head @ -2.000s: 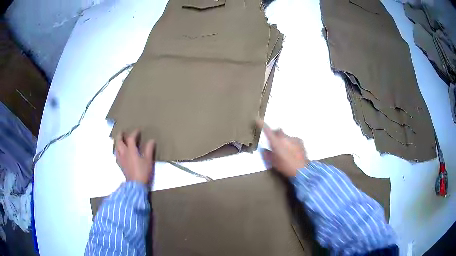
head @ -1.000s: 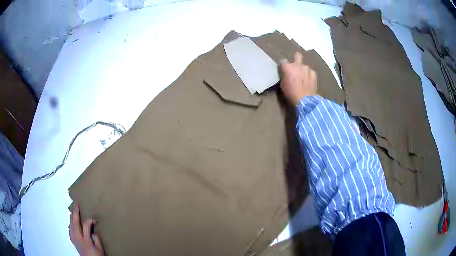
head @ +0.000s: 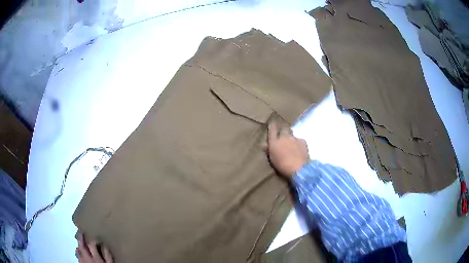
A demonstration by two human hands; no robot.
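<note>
A large brown front panel (head: 175, 149) lies on the white table with its brown side up, angled towards the upper right. It has a seam line near the top and a dark angled flap edge below it. My right hand (head: 287, 151) lies on the panel's right side, fingertips at the end of the flap edge, with creases running from it. My left hand (head: 93, 251) is at the lower left corner of the panel, partly cut off by the picture's bottom edge. Whether its fingers pinch the cloth is not clear.
Stacked cut panels (head: 383, 97) lie to the right. Red-handled shears (head: 463, 198) are at the right edge. A bundle of grey-brown pieces (head: 445, 49) is at the far right. A twisted cord (head: 64, 180) lies at the left. Another brown piece (head: 295, 250) shows at the bottom.
The panel has come nearer and turned clockwise from straight to slanted. A pale piece seen on it one second ago no longer shows. My right hand moved up the panel, then back down.
</note>
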